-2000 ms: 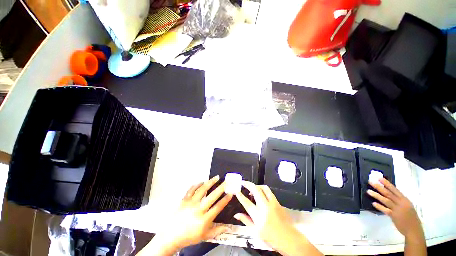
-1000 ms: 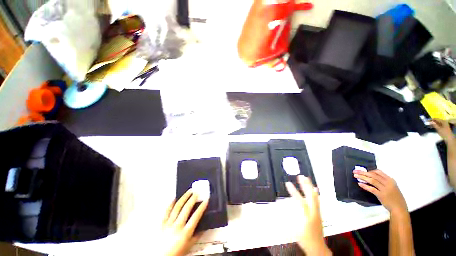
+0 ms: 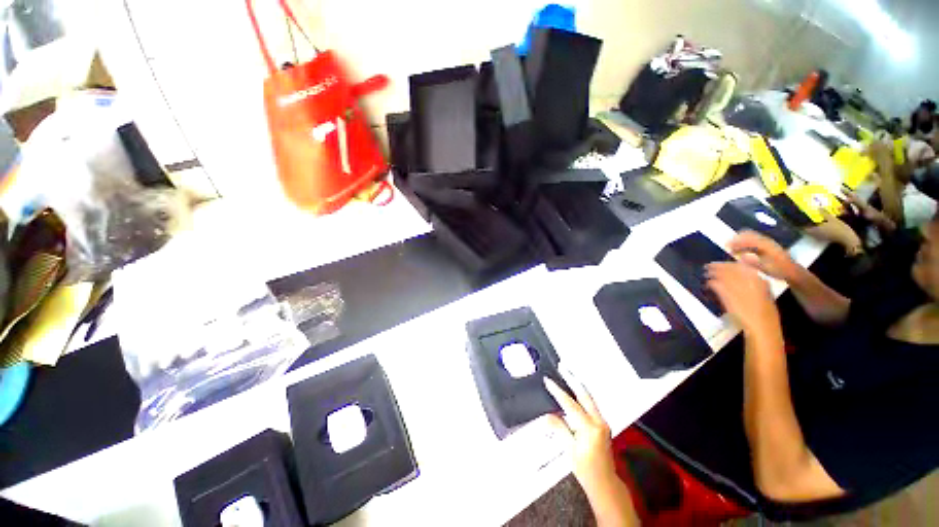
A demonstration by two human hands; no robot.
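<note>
My right hand is at the lower right edge of a black insert tray, its fingers along that side. A white item sits in this tray's cavity. To the left, another black tray holds a white item. At the bottom left, a third tray with a white item is cut off by the picture edge. My left hand is not in view.
Right of my hand stands another filled tray. A seated person reaches over further trays. Black boxes are heaped behind, beside a red bag. Clear plastic bags lie at left.
The view has swung right. The tray at my right hand now stands apart from its neighbour. My left hand and the stacked inserts have left the picture. The other person's hands have moved to a farther tray.
</note>
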